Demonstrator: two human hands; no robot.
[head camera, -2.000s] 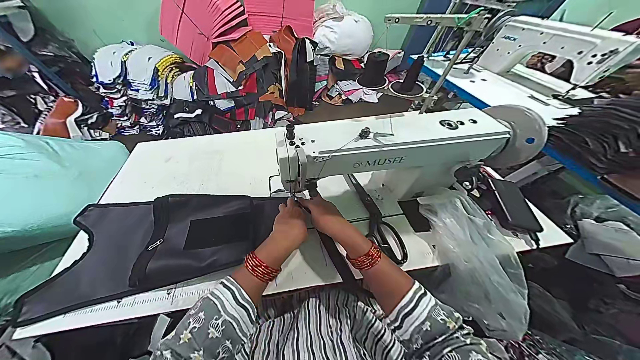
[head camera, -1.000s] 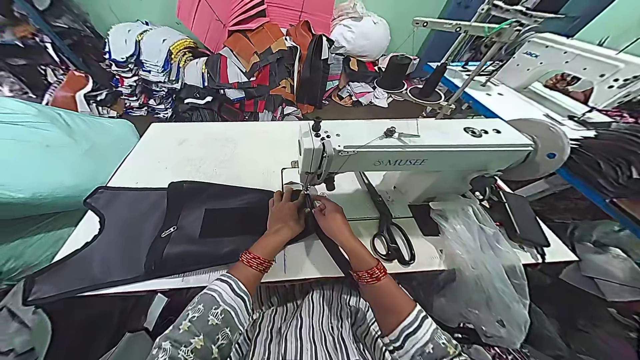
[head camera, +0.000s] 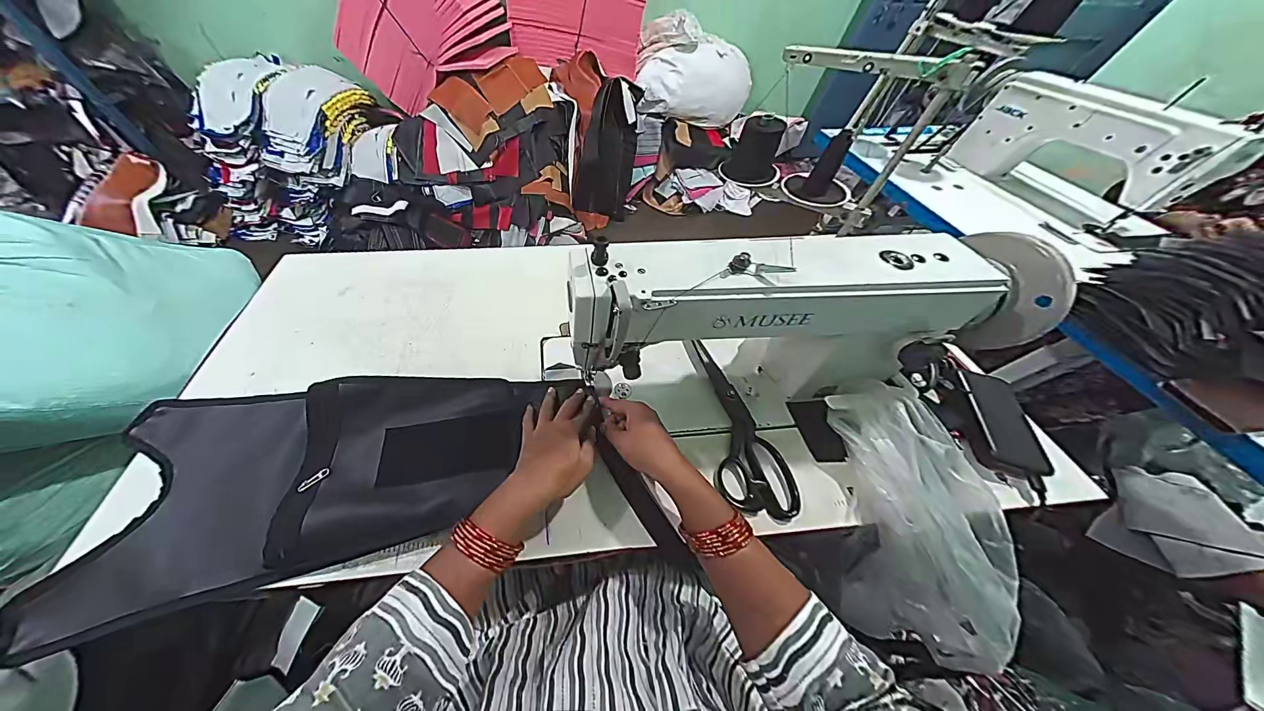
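Note:
A white Musee sewing machine (head camera: 790, 296) stands on the white table (head camera: 395, 316). Flat to the left of its needle lies a black fabric piece (head camera: 237, 464) with a zip and a darker rectangular patch. My left hand (head camera: 558, 444) rests on the fabric's right end, fingers spread, just in front of the presser foot. Close beside it, my right hand (head camera: 637, 434) pinches a black binding strip (head camera: 632, 494) between thumb and fingers near the needle; the strip hangs down over the table's front edge. The fingertips partly hide the stitching spot. Black-handled scissors (head camera: 755, 474) lie right of my right hand.
A clear plastic bag (head camera: 928, 513) and a black phone-like object (head camera: 1002, 425) lie at the table's right end. Cut fabric stacks (head camera: 474, 148) and black thread cones (head camera: 755, 148) are behind. A second sewing machine (head camera: 1096, 138) stands back right, a pale green bundle (head camera: 109, 336) at left.
The fabric's right end has shifted at the needle since the earliest frame. My left hand, bunched near the needle two seconds ago, now lies flatter with its fingers spread on the fabric.

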